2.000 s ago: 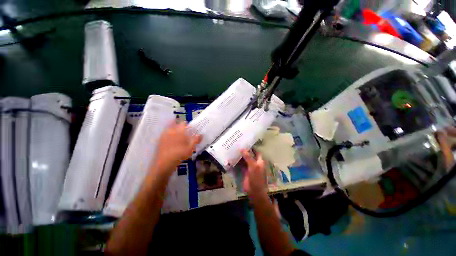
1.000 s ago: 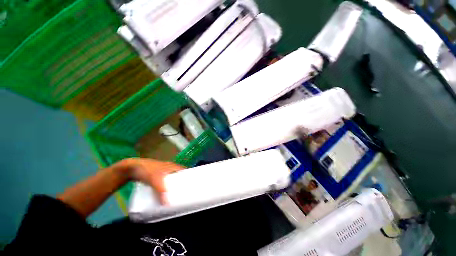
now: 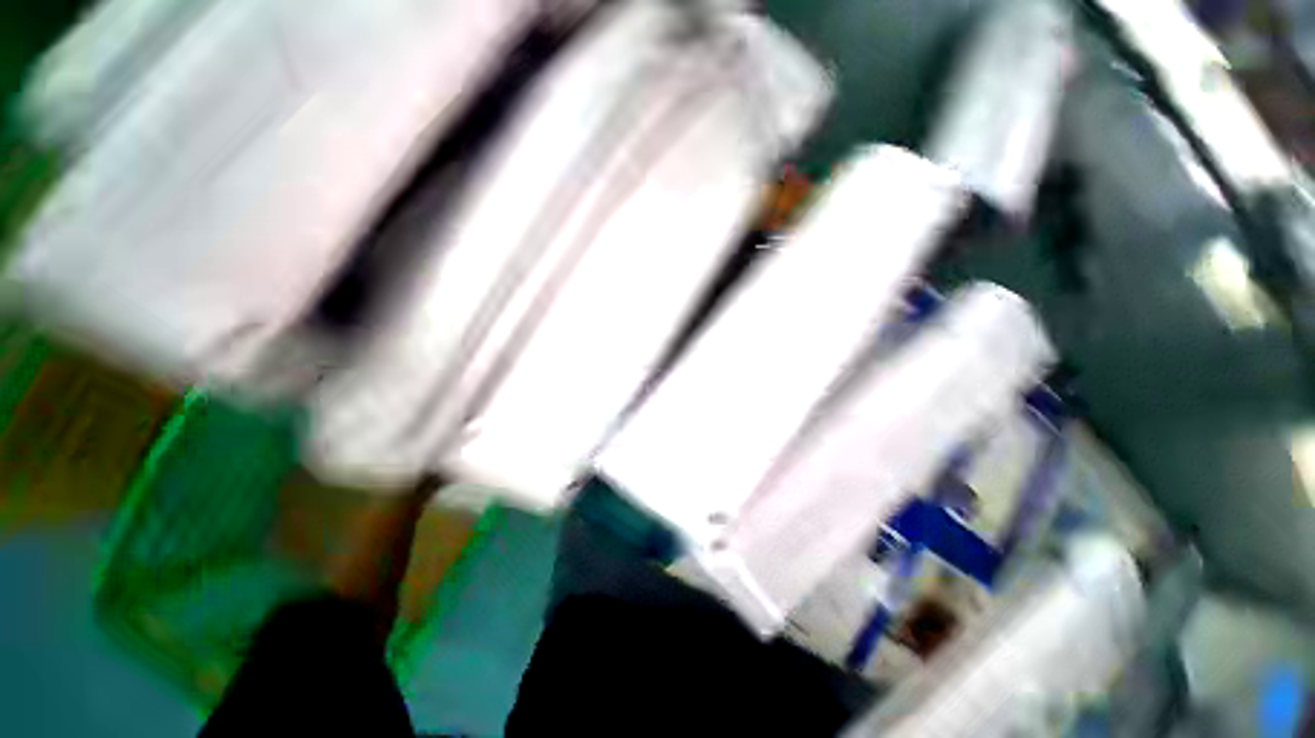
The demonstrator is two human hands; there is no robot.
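The picture is heavily blurred. Long white appliance units (image 3: 779, 361) lie side by side at a slant across the bench, and more white units (image 3: 289, 173) show large at the upper left. My left hand (image 3: 390, 548) shows only as a wrist and a bit of forearm above a black sleeve. It reaches up to the near ends of the white units, which hide its fingers, so I cannot tell if it grips one. Another white unit (image 3: 1017, 649) lies at the lower right. My right hand is not in view.
A green mesh crate (image 3: 144, 505) stands at the lower left, beside the bench. The dark green conveyor belt (image 3: 1154, 361) runs along the right, with a white unit (image 3: 1002, 108) at its upper part. Blue-bordered sheets (image 3: 945, 541) show on the bench between units.
The view has moved closer to the units at the left. My left hand has moved from the loose unit near my body up to the near ends of the row; that unit no longer shows separately.
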